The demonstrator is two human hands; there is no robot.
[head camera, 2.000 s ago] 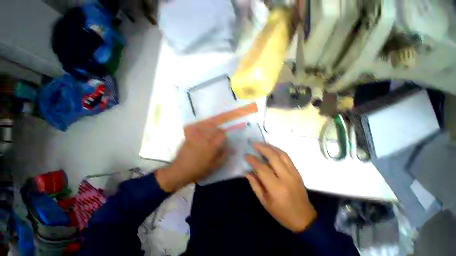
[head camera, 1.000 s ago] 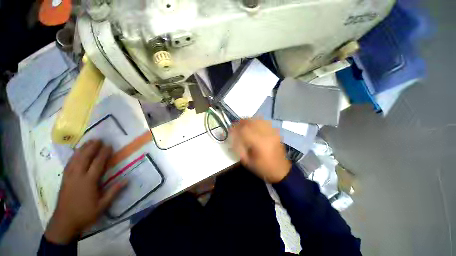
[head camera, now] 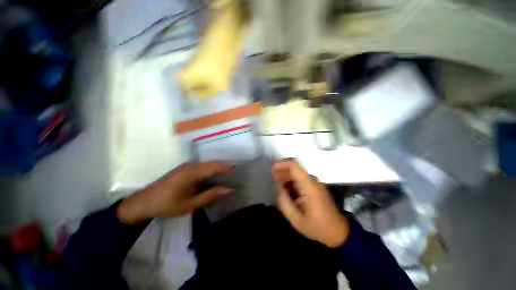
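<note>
The picture is blurred. The pale template (head camera: 226, 151) lies on the white table near its front edge, with an orange strip (head camera: 219, 118) across it and a thin red strip (head camera: 222, 133) below that. A grey panel piece (head camera: 249, 184) lies at the near end of the template. My left hand (head camera: 178, 190) is at the left side of this piece, its thumb and fingers over it and seeming to grip it. My right hand (head camera: 311, 204) is curled just right of it; blur hides whether its fingertips hold anything.
A yellow block (head camera: 212, 56) stands over the template's far end. The sewing machine (head camera: 469, 34) spans the back right. Loop handles (head camera: 323, 131) lie beside the needle area. A stack with a white top (head camera: 390, 102) and grey pieces (head camera: 452, 136) are at the right.
My left hand has moved off the template's orange strip to its near end. My right hand has moved from beside the loop handles to the grey piece. The view has swung left.
</note>
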